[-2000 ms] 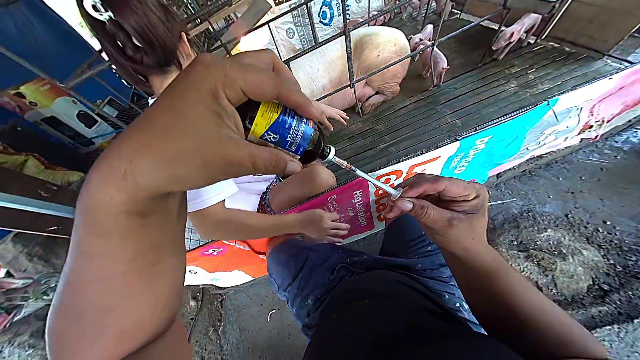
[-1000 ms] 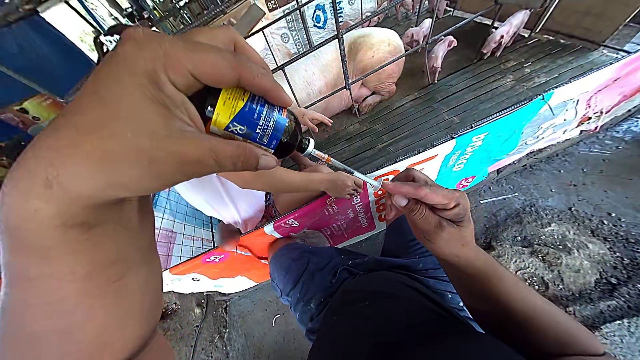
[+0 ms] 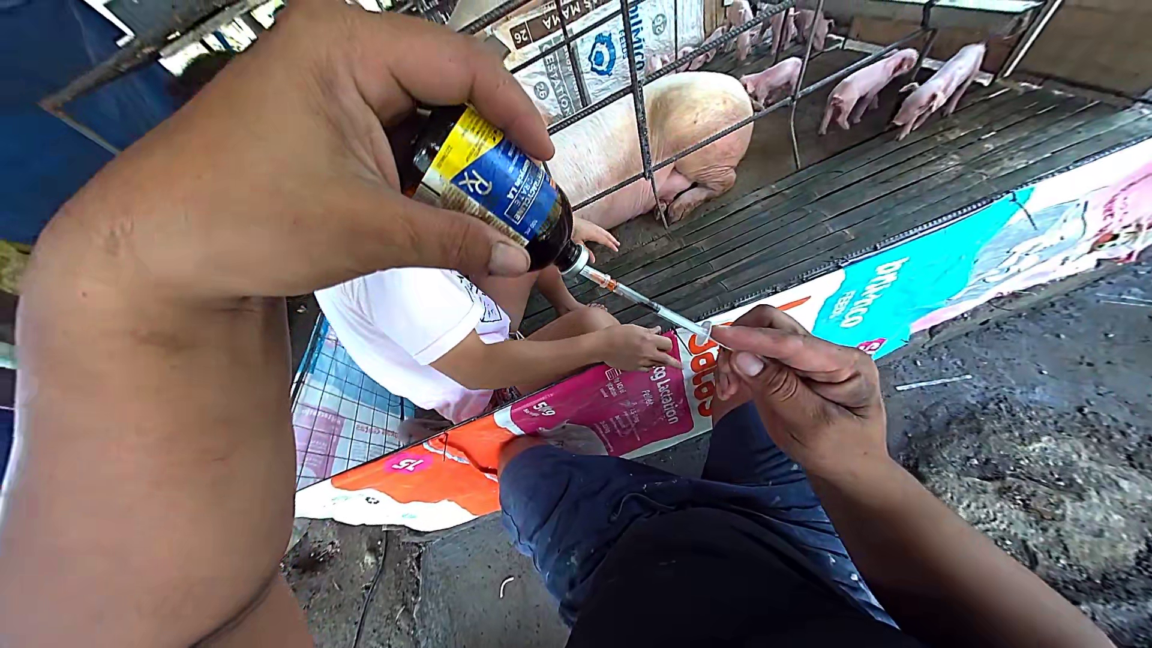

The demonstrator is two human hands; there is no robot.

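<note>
My left hand point(image 3: 297, 153) is wrapped around a dark glass medicine bottle point(image 3: 504, 184) with a blue and yellow label. The bottle tilts neck-down to the right. At its neck sits a slim clear plastic syringe point(image 3: 634, 297), with orange-red showing near the bottle end; the needle itself is hidden. The thumb and fingers of my right hand point(image 3: 792, 373) pinch the plunger end of the syringe. Behind the bottle, a person in a white shirt point(image 3: 405, 333) crouches, one of their hands close to the syringe.
A large pig point(image 3: 657, 144) lies behind metal bars point(image 3: 641, 108), and several piglets point(image 3: 940, 90) stand on the dark slatted floor point(image 3: 864, 171). A low barrier covered with printed feed sacks point(image 3: 621, 400) crosses in front of my knees. Rough ground point(image 3: 1017, 396) lies at right.
Compared with two seconds ago, the other person's hand has moved from low by the barrier to near the syringe. My hands keep hold of the bottle and syringe.
</note>
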